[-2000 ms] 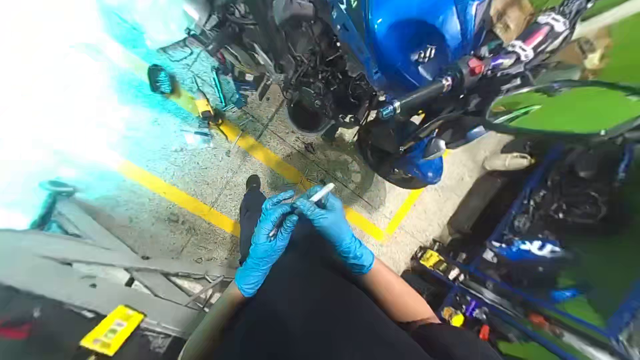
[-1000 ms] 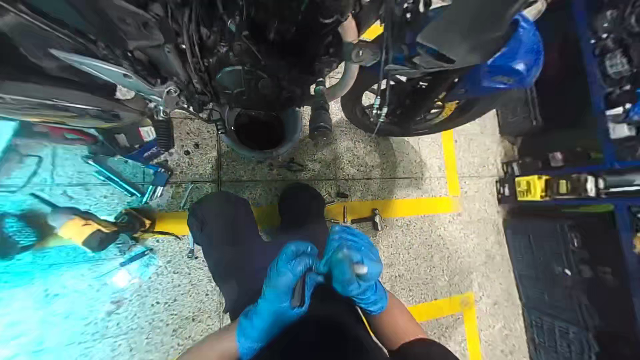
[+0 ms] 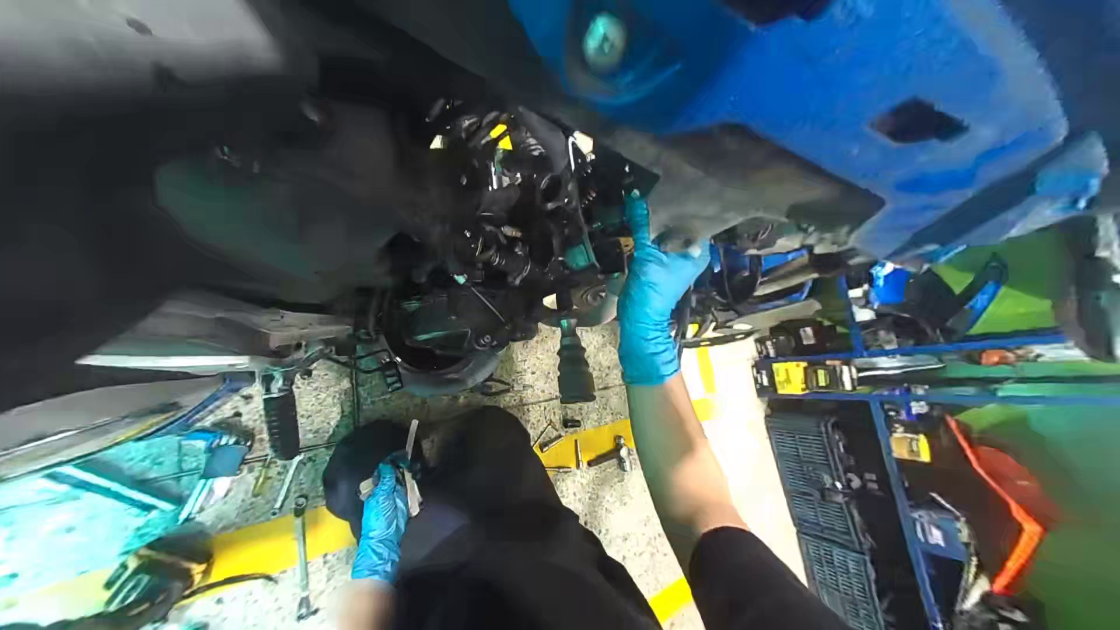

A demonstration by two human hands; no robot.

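Observation:
My right hand (image 3: pixel 654 293), in a blue glove, reaches up to the underside of a blue motorcycle fairing (image 3: pixel 787 96). One finger points up into the dark gap beside the engine (image 3: pixel 507 236), the others rest near the fairing's lower edge; whether they grip anything is hidden. Low at the left, over my knee, my left hand (image 3: pixel 385 516), gloved too, is closed around a slim pale tool (image 3: pixel 412 439) and another light-coloured piece whose kind I cannot tell. A black rubber footpeg (image 3: pixel 575 367) sticks out below the engine.
On the floor lie a ratchet (image 3: pixel 622 453), a long wrench (image 3: pixel 302 560) and small tools near a yellow line (image 3: pixel 280 547). A yellow and black power tool (image 3: pixel 162 569) lies lower left. To the right stand a blue metal rack (image 3: pixel 897 490) and dark plastic crates (image 3: pixel 822 516).
My hands, together in front of me before, are now apart: the right has gone up to the fairing, the left stays low with the pale tool. The view has moved in close under the motorcycle.

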